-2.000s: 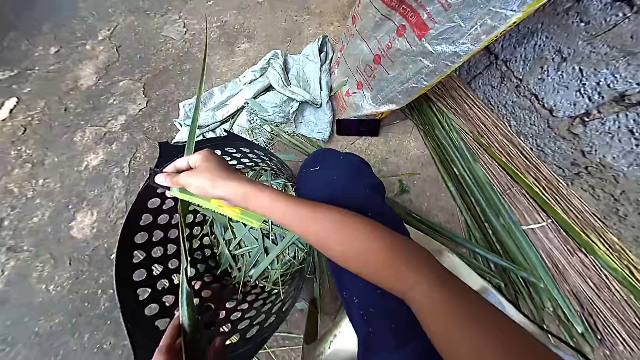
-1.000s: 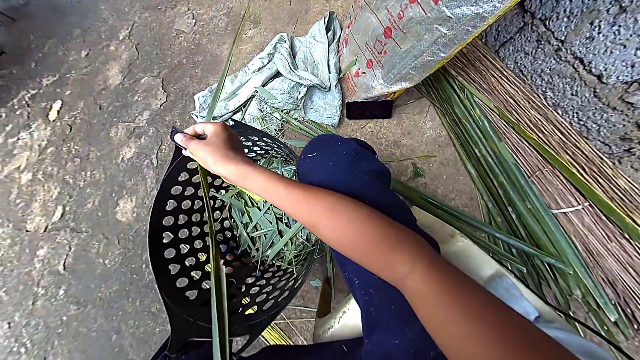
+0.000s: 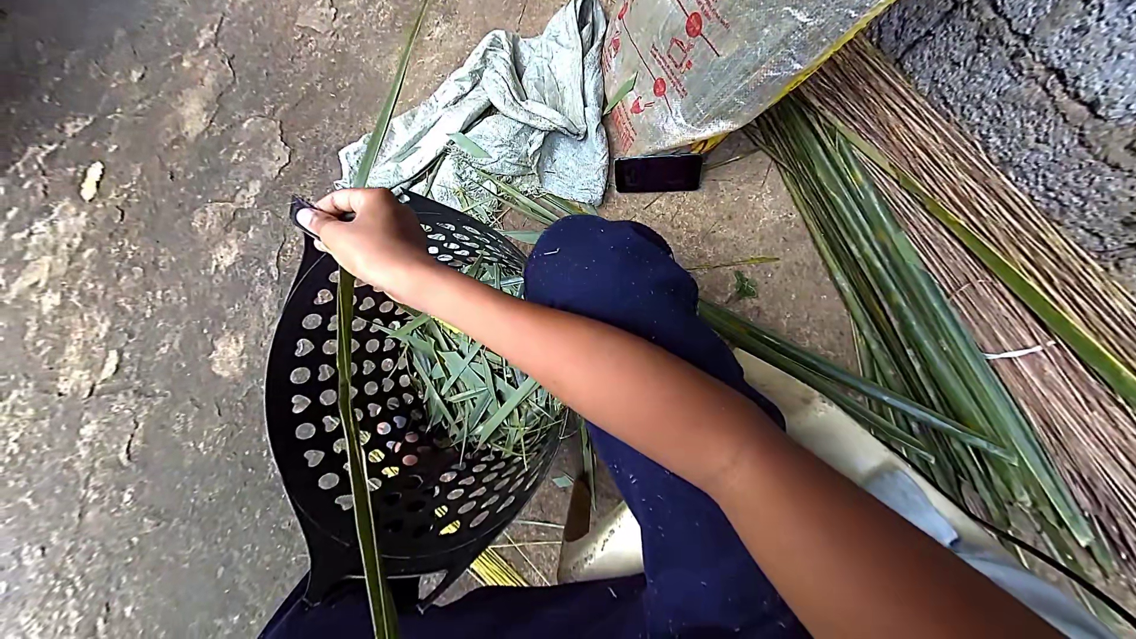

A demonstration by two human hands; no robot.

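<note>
My right hand (image 3: 373, 235) reaches across from the lower right and is shut on a long green palm leaf strip (image 3: 352, 426). The strip runs from the top of the view, past the fingers, down to the bottom edge. A dark piece shows by the thumb tip; whether it belongs to the basket cannot be told. Under the hand a black plastic basket (image 3: 297, 461) with heart-shaped and round holes leans tilted near my knee. Cut green leaf pieces (image 3: 470, 382) lie inside it, partly hidden by the forearm. My left hand is out of view.
A crumpled pale cloth (image 3: 541, 98), a black phone (image 3: 658, 173) and a printed woven sack (image 3: 710, 62) lie beyond my knee. Long green leaves (image 3: 896, 311) and a bundle of thin brown sticks (image 3: 1003, 222) lie at the right, beside a rough wall (image 3: 1047, 98).
My left hand, at the bottom by the basket two seconds ago, has gone out of view. The yellow-green piece under my right wrist then no longer shows there. The view has shifted somewhat.
</note>
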